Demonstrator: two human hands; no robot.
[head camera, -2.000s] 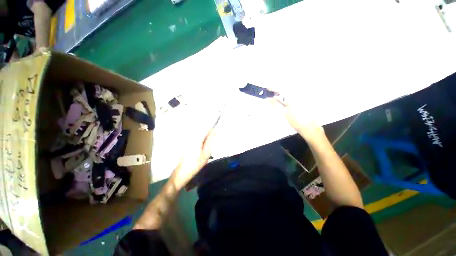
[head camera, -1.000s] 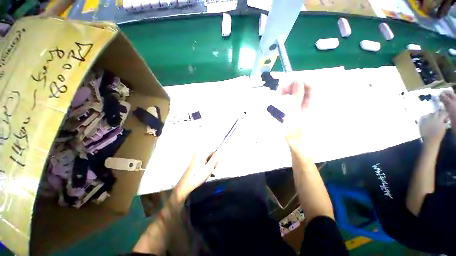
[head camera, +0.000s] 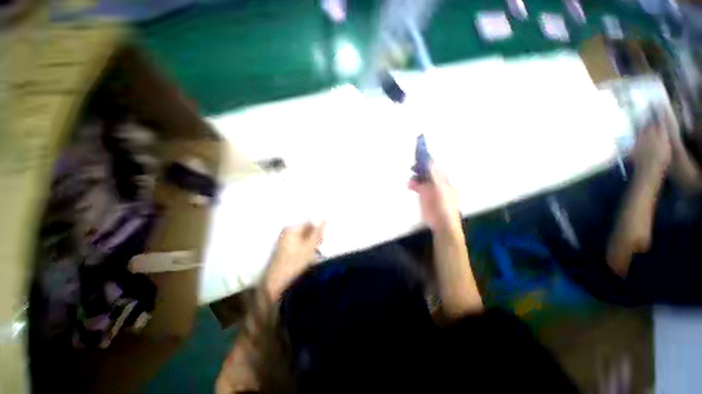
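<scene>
The frame is blurred. My right hand (head camera: 437, 202) is over the white work sheet (head camera: 339, 146), with its fingers on the near end of a black elongated shell (head camera: 421, 156). The shell points away from me. My left hand (head camera: 294, 248) is at the near edge of the sheet, fingers curled. A small dark bit shows beside its fingertips, but no hammer shaft can be made out, so what it holds is unclear.
The large open carton (head camera: 173, 296) of mixed shells stands at left. A small dark-ended piece (head camera: 272, 164) lies near it. A black cluster (head camera: 392, 87) sits at the foot of the grey post (head camera: 400, 35). A neighbouring worker's arms (head camera: 645, 177) are at right.
The view has shifted and blurred. My right hand has come back onto the black shell, which lay loose on the sheet one second ago. The thin shaft at my left hand no longer shows.
</scene>
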